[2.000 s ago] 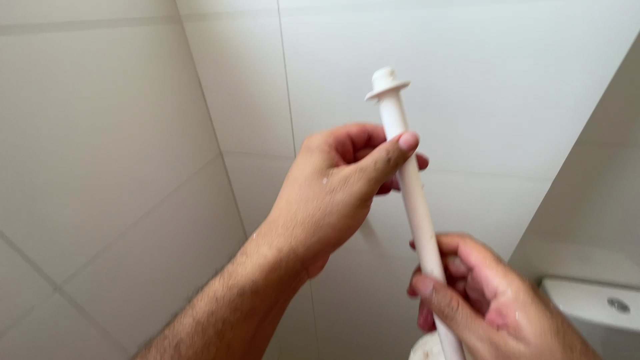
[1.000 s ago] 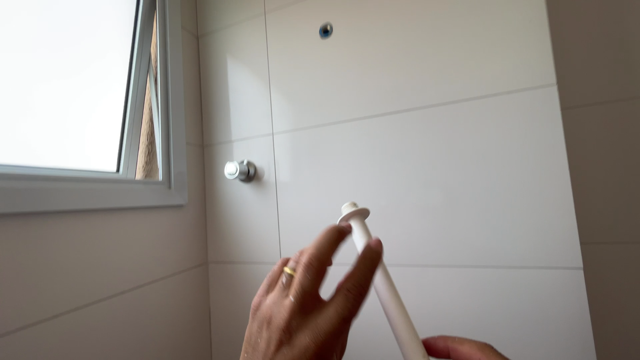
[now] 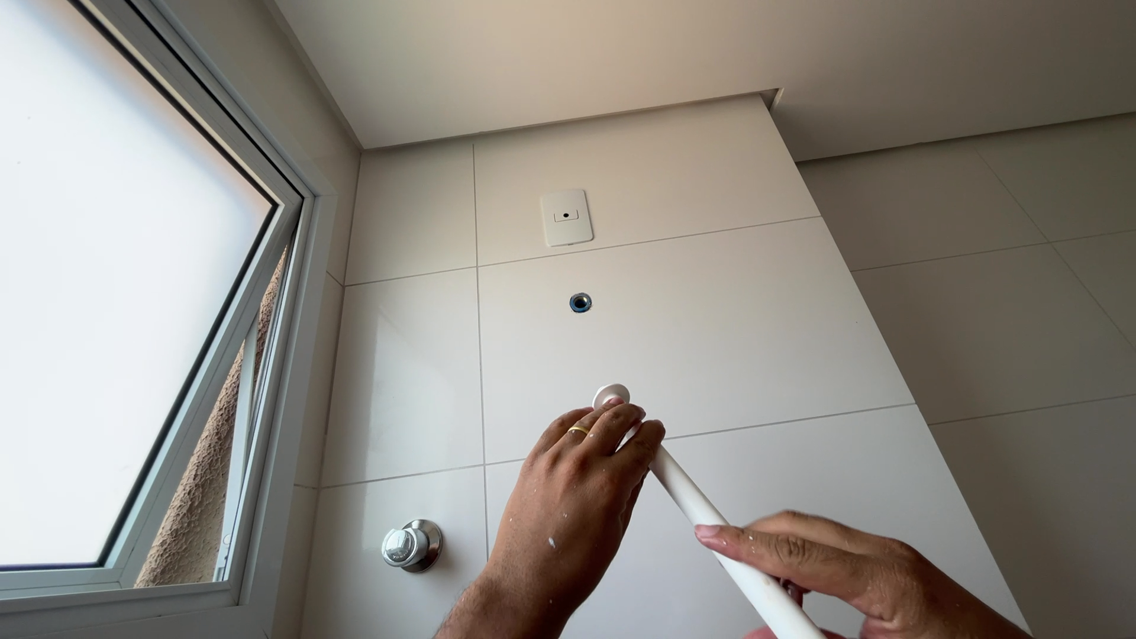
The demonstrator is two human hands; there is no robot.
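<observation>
A white plastic shower arm pipe slants across the lower middle of the view, its lower end cut off by the frame edge. Near its upper end, my left hand closes its fingers around the pipe, just below the round white flange. Lower down, my right hand grips the pipe between thumb and fingers. Above the flange, a round threaded water outlet with a blue rim is set in the tiled wall. The pipe tip is apart from it.
A chrome valve knob projects from the wall at lower left. Above the outlet is a white cover plate with a small central hole. A tilted frosted window stands at the left, its frame jutting near the corner. The ceiling spans the top.
The view has swung up from the lower wall to the outlet, cover plate and ceiling. My left hand's fingers, looser around the pipe a second ago, now close near the flange.
</observation>
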